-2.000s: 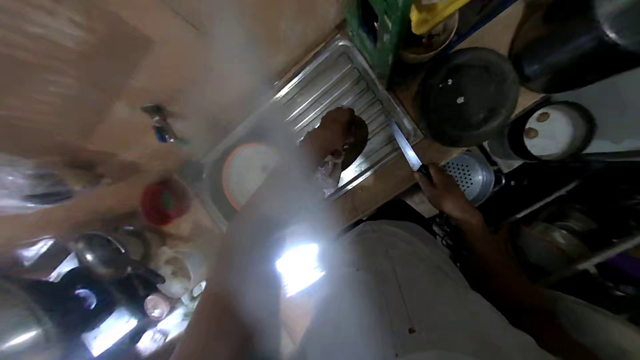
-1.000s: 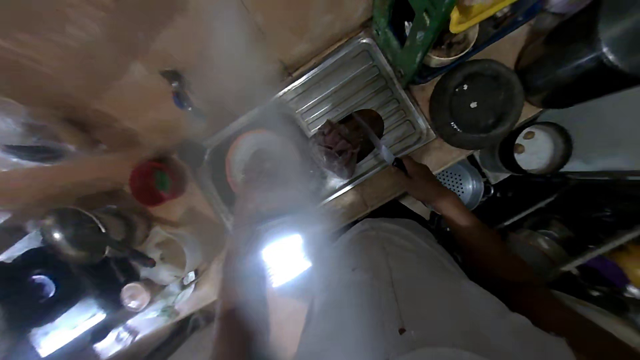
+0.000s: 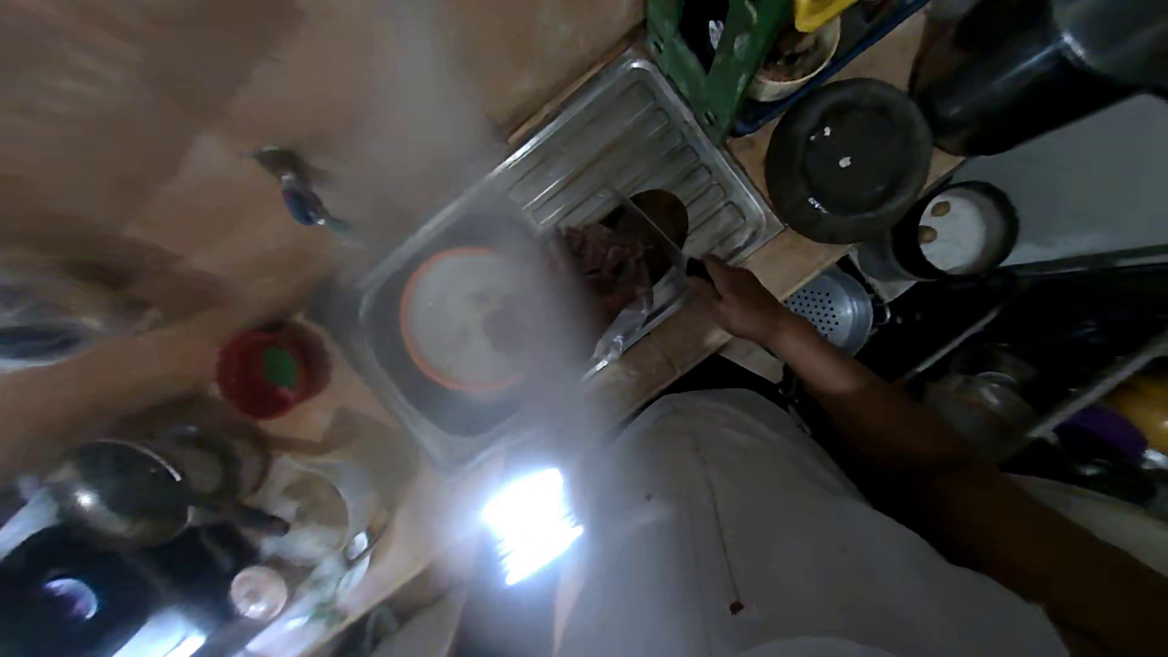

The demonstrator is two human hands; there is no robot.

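Observation:
My right hand (image 3: pixel 735 297) grips the dark handle of a knife (image 3: pixel 655 226), its blade pointing up and left across a dark brown board (image 3: pixel 671 214) on the ribbed steel drainboard (image 3: pixel 630 119). Dark red meat (image 3: pixel 602 260) lies beside the blade, partly in a clear plastic bag (image 3: pixel 625 330). In the sink basin (image 3: pixel 388 365) sits a pale basin with an orange rim (image 3: pixel 456 319). My left hand (image 3: pixel 518 324) shows only as a faint dark patch over that basin, behind a hazy blur; its fingers and anything in them are hidden.
A tap (image 3: pixel 301 196) is left of the sink, near a red container (image 3: pixel 274 370) with something green inside. Pans and a stove (image 3: pixel 55 584) stand lower left. To the right are a black round lid or pan (image 3: pixel 849 160), a pot (image 3: pixel 967 228), a metal colander (image 3: pixel 832 310) and a green crate (image 3: pixel 716 64).
My left hand has left the meat, where it was two seconds ago, and moved left to the sink basin. The knife has come over the board from its right side, still in my right hand.

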